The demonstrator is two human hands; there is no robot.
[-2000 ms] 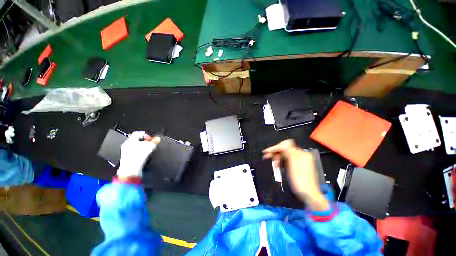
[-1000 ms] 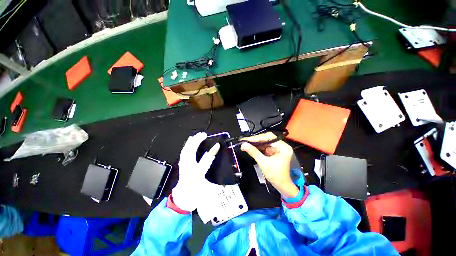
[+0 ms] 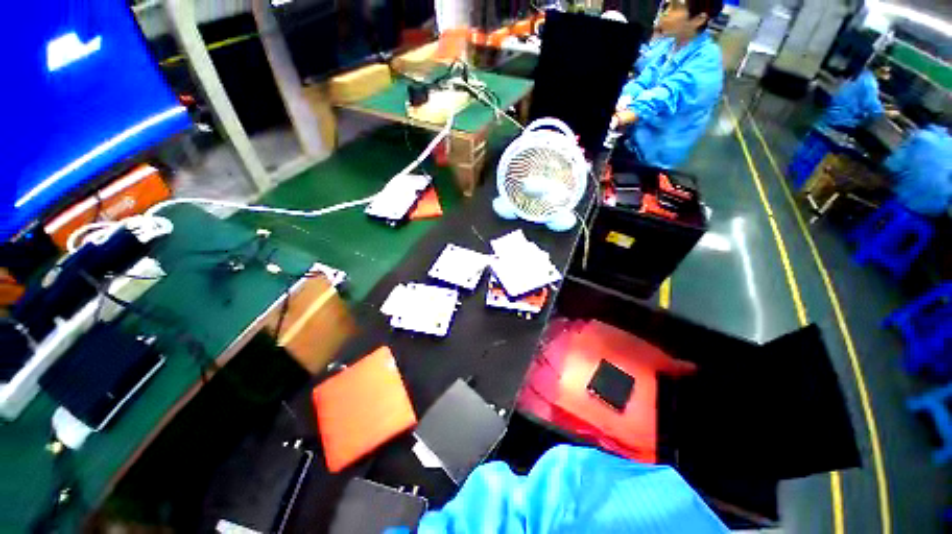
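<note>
Neither of my hands shows; only a blue sleeve (image 3: pixel 569 495) is at the bottom edge. Nearest in front of me on the black mat are a flat black box (image 3: pixel 460 429) with a white label beside it, another black box (image 3: pixel 378 508) cut by the bottom edge, and a dark box (image 3: pixel 266 485) to its left. An orange-red square pad (image 3: pixel 363 408) lies beside them. Farther along the mat are white base plates (image 3: pixel 422 308), some stacked over a red piece.
A pale blue fan (image 3: pixel 542 175) stands at the mat's far end. At right is a red tray (image 3: pixel 564 360) with a small black square (image 3: pixel 611 385). Left, a green stand (image 3: pixel 198 250) holds a power strip and black box (image 3: pixel 101 373) below a blue monitor (image 3: pixel 89 99). A person (image 3: pixel 676 89) stands beyond.
The view has swung right and up, bringing in the fan, monitor and person. Both hands, which were at a black box, have left the picture.
</note>
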